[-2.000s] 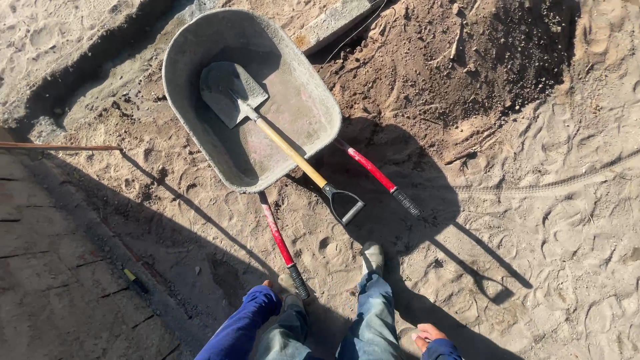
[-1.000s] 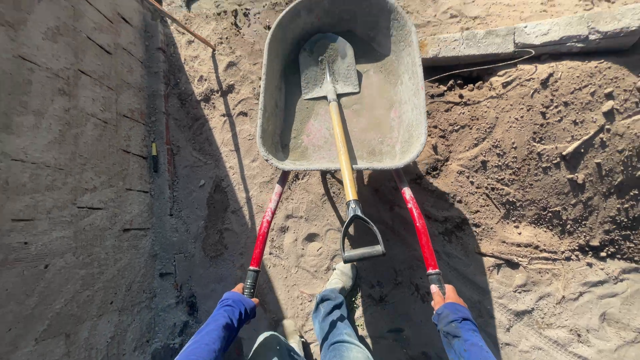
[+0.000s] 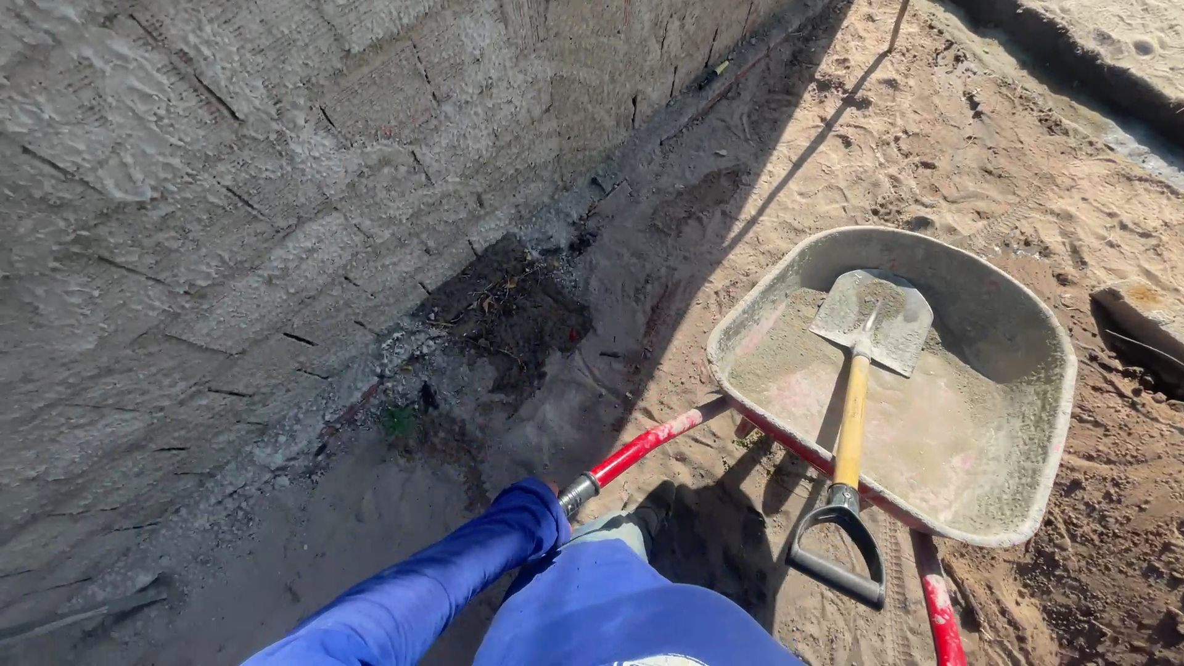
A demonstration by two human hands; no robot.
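A cement-crusted wheelbarrow stands at the right, its red handles pointing toward me. My left hand, mostly hidden by the blue sleeve cuff, is at the black grip of the left red handle and holds it. The right handle runs out of the bottom edge, and my right hand is out of view. In the tray lies a shovel, its blade up at the far side; its wooden shaft crosses the near rim and its black D-grip hangs over the ground.
A rough block wall with open joints fills the left. Dark soil and debris lie at its foot. A thin rod stands beyond the wheelbarrow. Loose earth and a concrete piece are at the right, a trench edge at the upper right.
Two seconds ago both hands were off the handles; one second ago each was on a grip. The view has swung left toward the wall, and the right hand has left the frame.
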